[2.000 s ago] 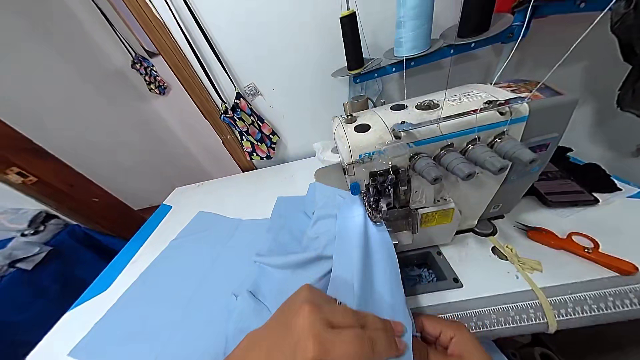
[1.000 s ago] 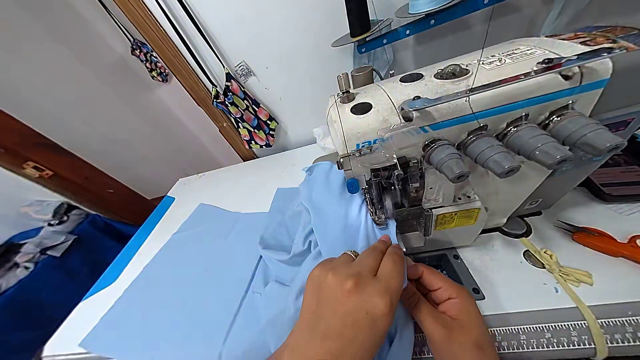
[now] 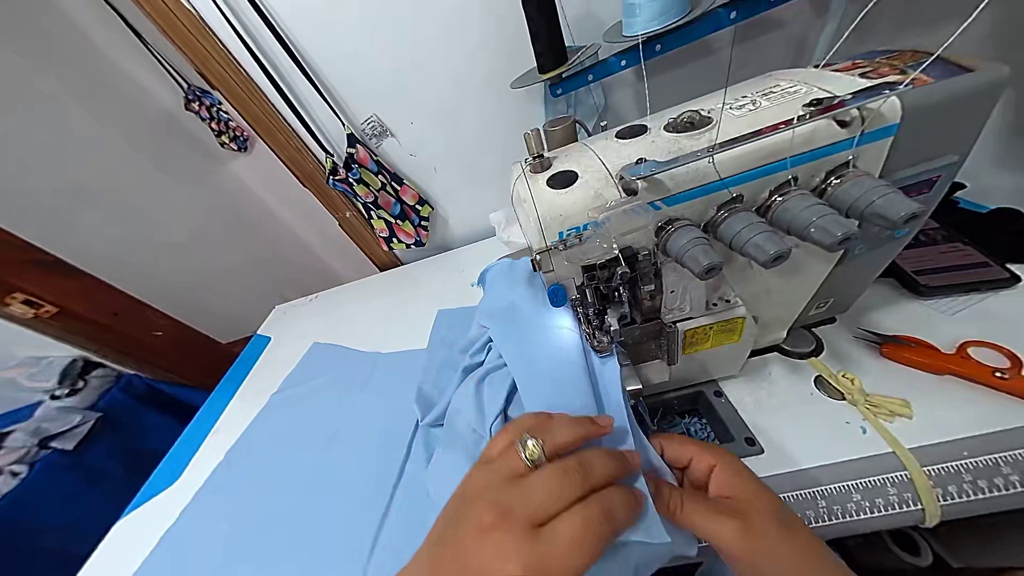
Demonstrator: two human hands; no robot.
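Light blue fabric (image 3: 552,344) runs under the presser foot of a white Jack overlock sewing machine (image 3: 592,184), and more of it spreads leftward over the table. My left hand (image 3: 552,488), with a ring on one finger, lies on the fabric in front of the foot, fingers bent over the cloth near its right edge. Close to its right, my right hand (image 3: 712,496) pinches the fabric's right edge between thumb and fingers. The machine's lamp lights the cloth beside the needle area. Part of the cloth under my left palm is hidden.
Orange thread snips (image 3: 944,358) lie on the white tabletop (image 3: 784,400) at right, near a tied yellow fabric strip (image 3: 904,448) and a phone (image 3: 952,260). A measuring tape (image 3: 872,484) runs along the table's front edge. Fabric scraps (image 3: 692,426) fill an opening beside the machine.
Both hands have drawn back from the presser foot since one second ago. My left hand's fingers are more spread over the cloth, and more fabric shows between them and the foot.
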